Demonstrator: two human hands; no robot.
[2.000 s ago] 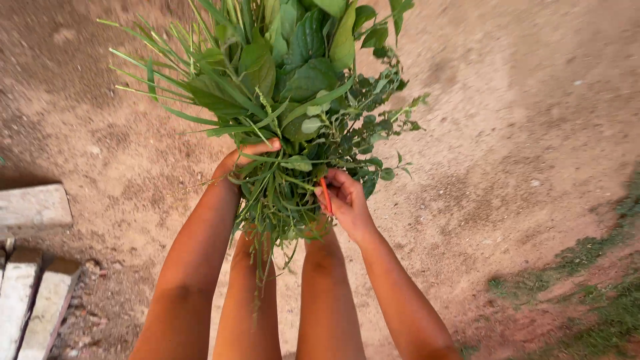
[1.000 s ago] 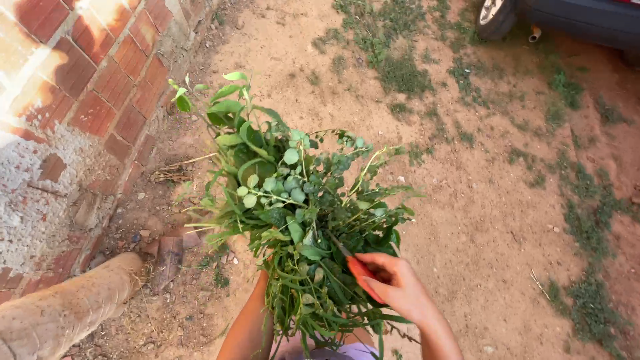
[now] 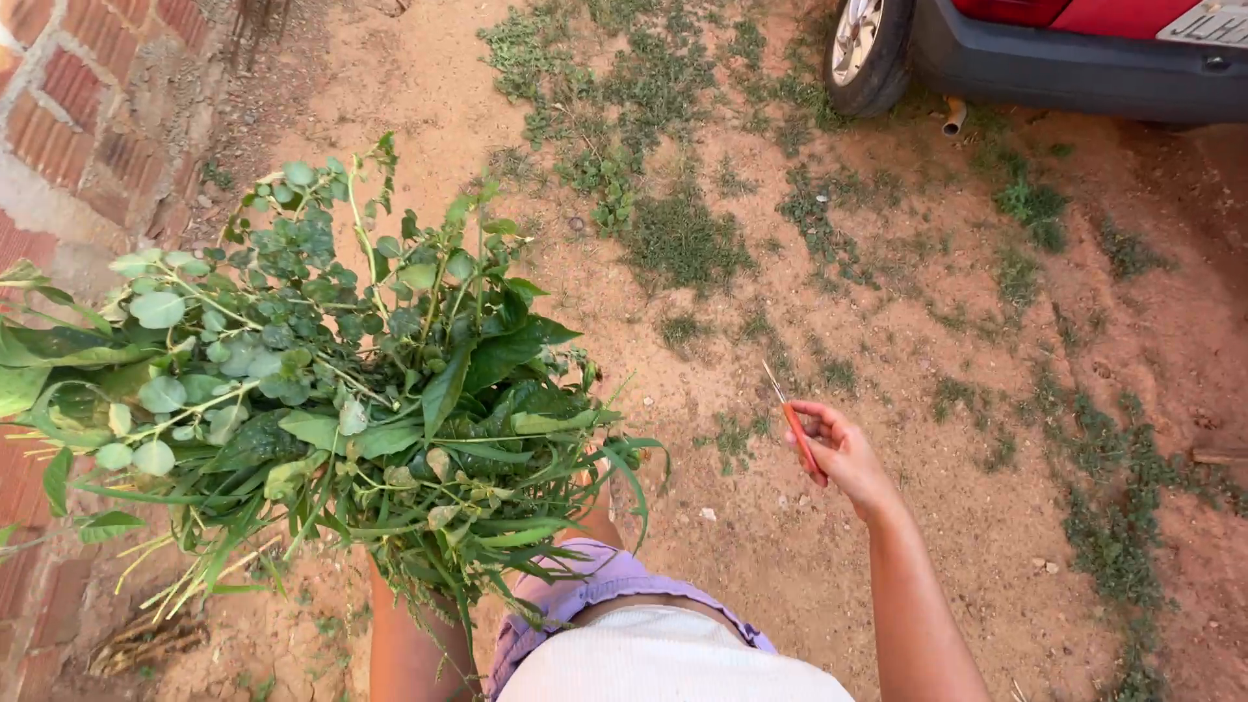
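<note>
A large bunch of leafy green stems (image 3: 390, 419) fills the left of the view, with round leaves, broad dark leaves and long grass blades. My left forearm runs up beneath it and bears it; the leaves hide that hand's fingers. My right hand (image 3: 843, 453) is out to the right, well apart from the bunch. Its fingers are closed on a small tool with an orange handle (image 3: 801, 439) and a thin pointed metal blade (image 3: 773, 380), which points up and left. Whether it is a knife or scissors cannot be told.
A rough brick wall (image 3: 73, 88) stands at the left. At the top right is the rear of a red car with a dark bumper (image 3: 1082, 73) and a wheel (image 3: 868, 58). Low weeds (image 3: 687, 239) grow in patches on the reddish dirt ground (image 3: 702, 546).
My right hand has moved away from the bunch to the right with the orange-handled tool; a second ago it was at the stems. The view has swung round, bringing in the car.
</note>
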